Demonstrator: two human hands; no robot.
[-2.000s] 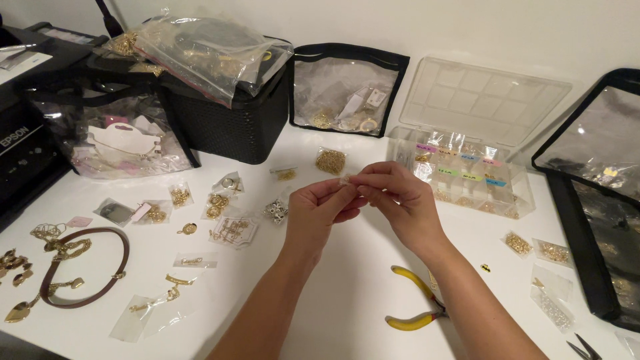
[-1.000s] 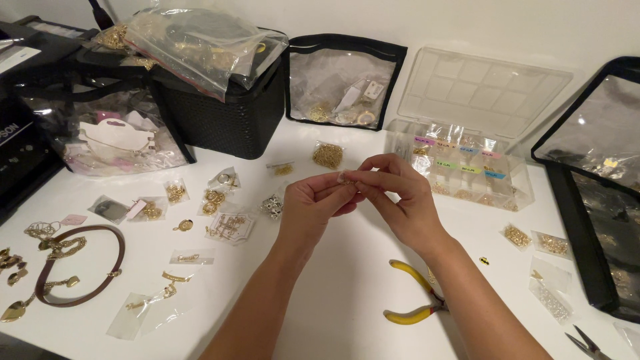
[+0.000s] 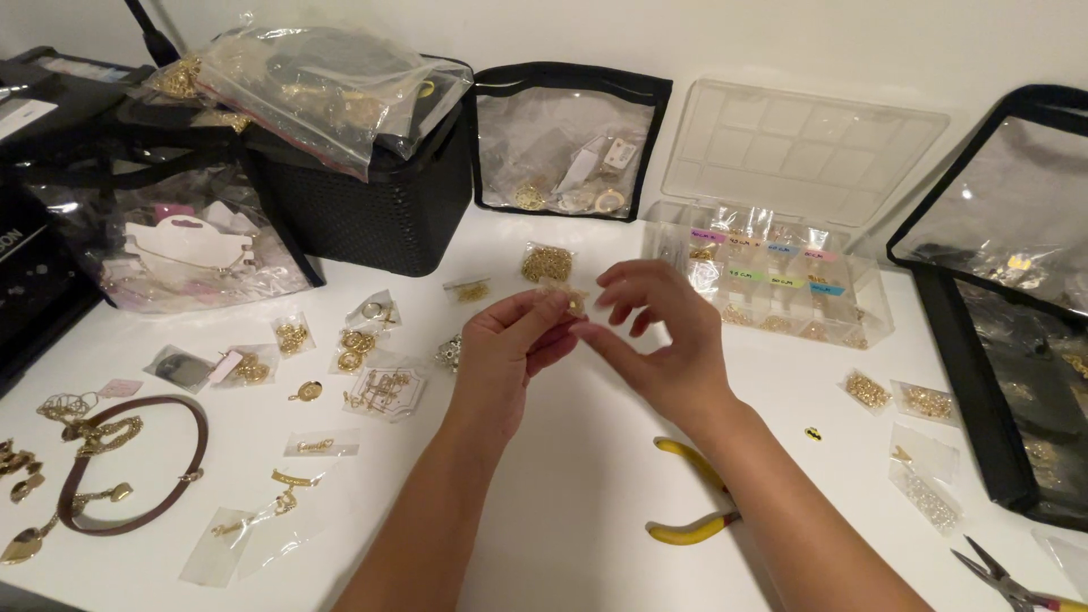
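Near the middle of the view, my left hand [image 3: 514,344] pinches a small clear plastic bag [image 3: 571,299] with a gold-coloured piece in it. My right hand [image 3: 659,331] is just right of the bag, its fingers spread; its thumb tip is close to the bag, and whether they touch is unclear. Beyond my left hand lies a bag of gold chain [image 3: 546,262]. Yellow-handled pliers [image 3: 693,531] lie on the white table, partly hidden under my right forearm. Silver-coloured pieces [image 3: 449,352] show beside my left hand.
Bagged gold findings [image 3: 353,350] and a brown cord necklace [image 3: 204,433] lie left. An open compartment box [image 3: 875,319], bagged beads [image 3: 867,390] and pliers with slim jaws [image 3: 1003,580] are right. Behind stand a black basket [image 3: 374,212] and a clear black-edged pouch [image 3: 480,153].
My hands were together with fingertips meeting; now my right hand has moved right and its fingers have spread. The small bag shows more plainly in my left hand.
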